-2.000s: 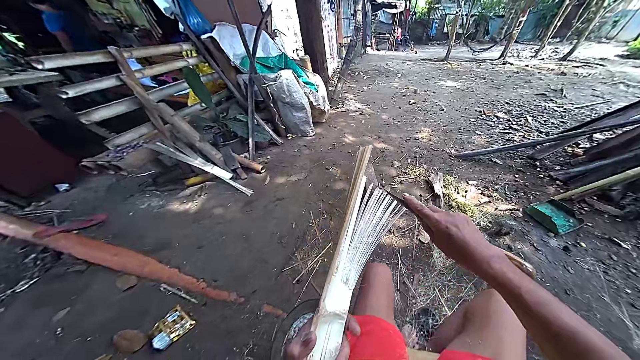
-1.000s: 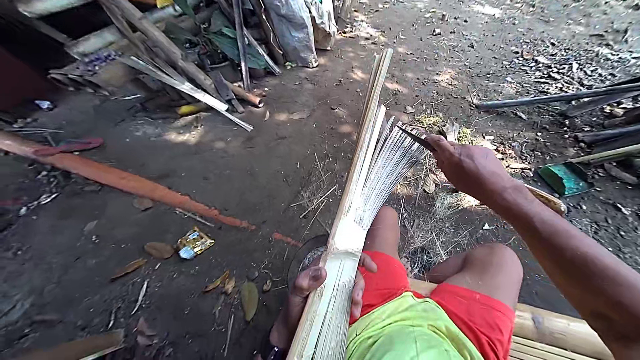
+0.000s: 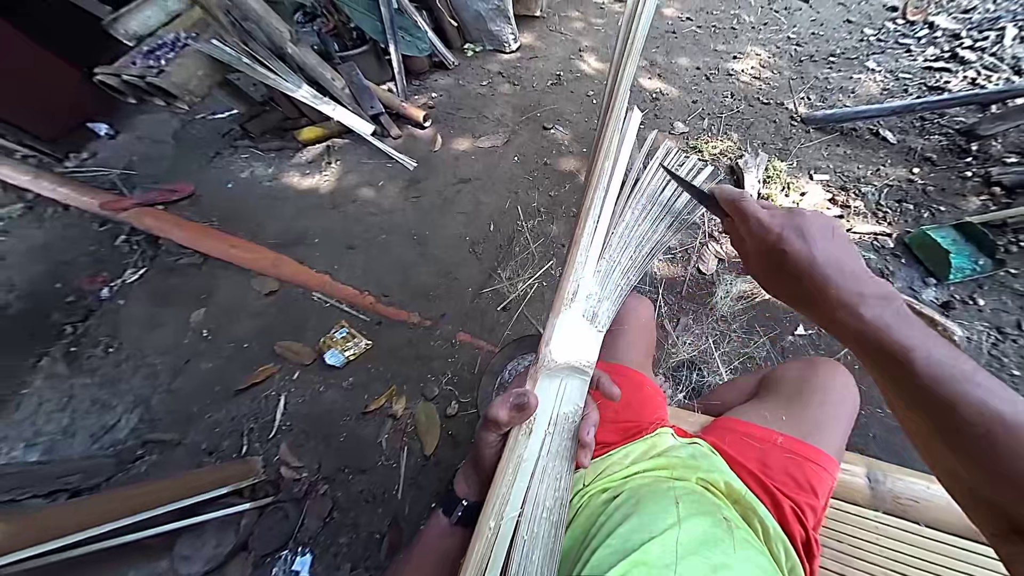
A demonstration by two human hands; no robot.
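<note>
A long piece of split bamboo (image 3: 570, 344) runs up from the bottom centre, whole at a pale node and split into many thin strips above and below it. My left hand (image 3: 532, 420) is wrapped around it just below the node, thumb on the left and fingers on the right. Several fine strips (image 3: 640, 216) fan out to the right above the node. My right hand (image 3: 780, 240) grips a dark-bladed knife (image 3: 690, 190), its handle hidden in the fist. The blade lies across the upper ends of the fanned strips.
Under me is a bamboo slat bench (image 3: 896, 532). A round dark container (image 3: 512, 368) is partly hidden behind the bamboo. An orange-brown pole (image 3: 216, 240) crosses the ground at left, and a green dustpan (image 3: 952, 250) lies at right. Split bamboo strips (image 3: 304, 92) lean at upper left.
The view has tilted down. The strips are fanned in all frames, with my left hand around the bamboo and my right hand holding the knife at their upper ends.
</note>
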